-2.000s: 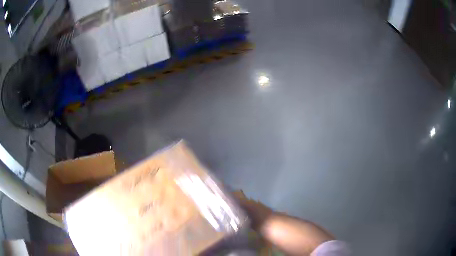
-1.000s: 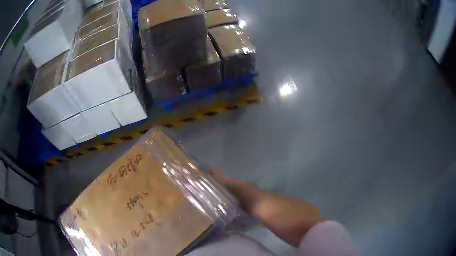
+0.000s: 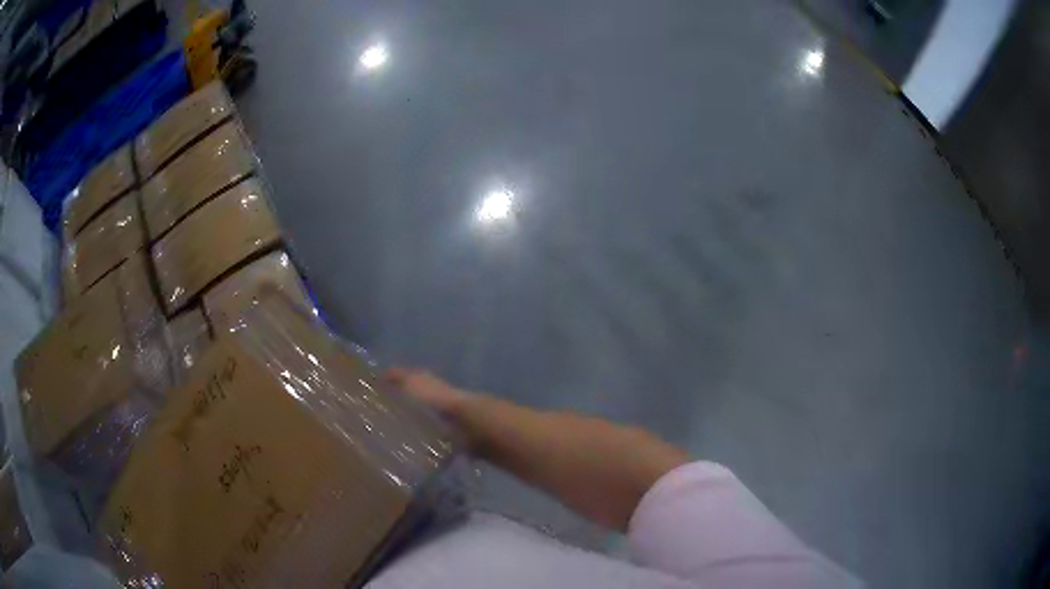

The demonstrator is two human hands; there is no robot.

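Observation:
A film-wrapped stack [image 3: 248, 466] with a tan top and handwritten marks is held in front of my body at the lower left. Clear glossy film wrinkles along its right side. My right hand [image 3: 428, 391] is at its far right edge, gripping it; the fingers are mostly hidden by the stack. My bare forearm and pale sleeve run to the lower right. My left hand is not in view.
Several film-wrapped tan stacks [image 3: 207, 173] stand in rows at the left, just beyond the held stack. A blue pallet [image 3: 104, 127] and a yellow-orange metal part [image 3: 204, 48] are behind them. Glossy grey floor [image 3: 645, 230] spreads to the right.
The view has moved along the floor to rows of tan wrapped stacks. The white cartons and the yellow-black striped edge have left view. The held stack stays in my right hand.

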